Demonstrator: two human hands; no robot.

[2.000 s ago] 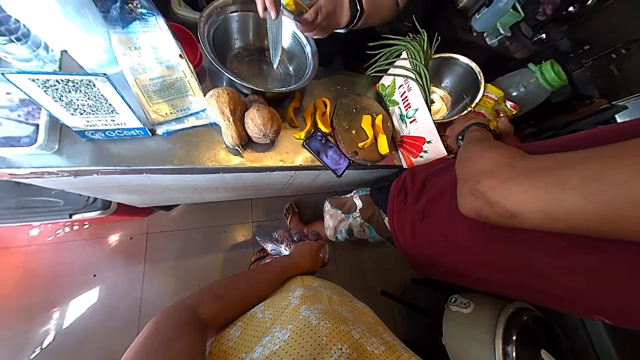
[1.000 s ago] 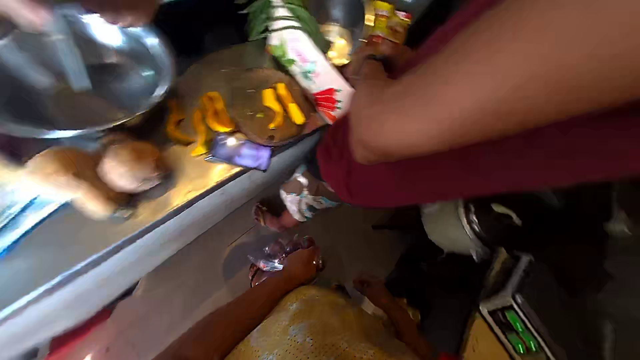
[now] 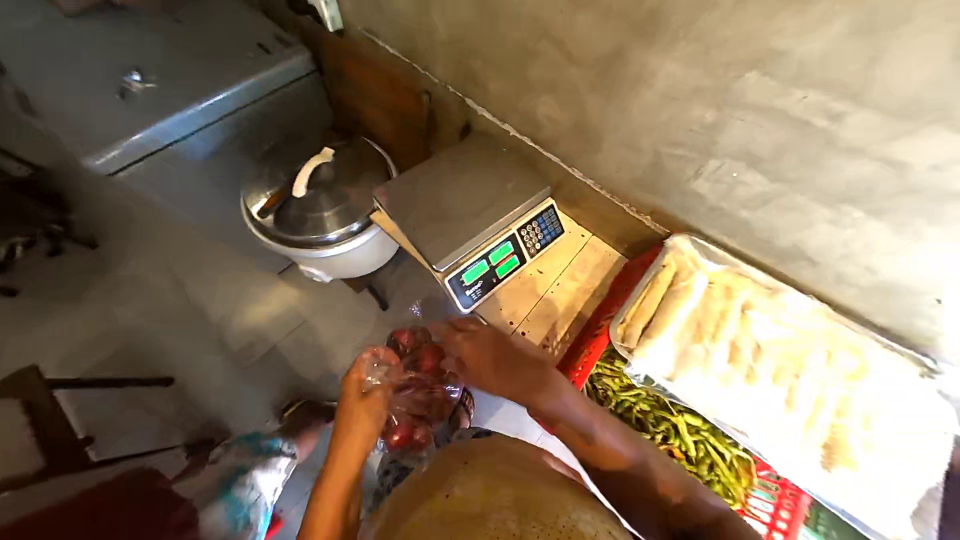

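Note:
My left hand (image 3: pixel 371 375) grips the gathered plastic at the left side of a clear plastic bag of red onions (image 3: pixel 420 379), low in the middle of the head view. On the bag's right side is my right hand (image 3: pixel 480 352), its fingers at the plastic; blur and the bag hide whether they grip it. Just beyond that hand stands a digital weighing scale (image 3: pixel 465 202) with a flat metal platform and lit green displays. Nothing lies on its platform.
A lidded rice cooker (image 3: pixel 322 217) stands left of the scale. At the right, a foil-lined tray of pale rolls (image 3: pixel 772 360) sits over a red plastic crate (image 3: pixel 600 337) with green chillies (image 3: pixel 675 427). A grey cabinet (image 3: pixel 195 90) is at upper left; another person's leg (image 3: pixel 262 465) is at lower left.
The view has swung far right, from the counter to the scale. My right hand, apart from the bag one second ago, is now at it. My left hand still holds the bag.

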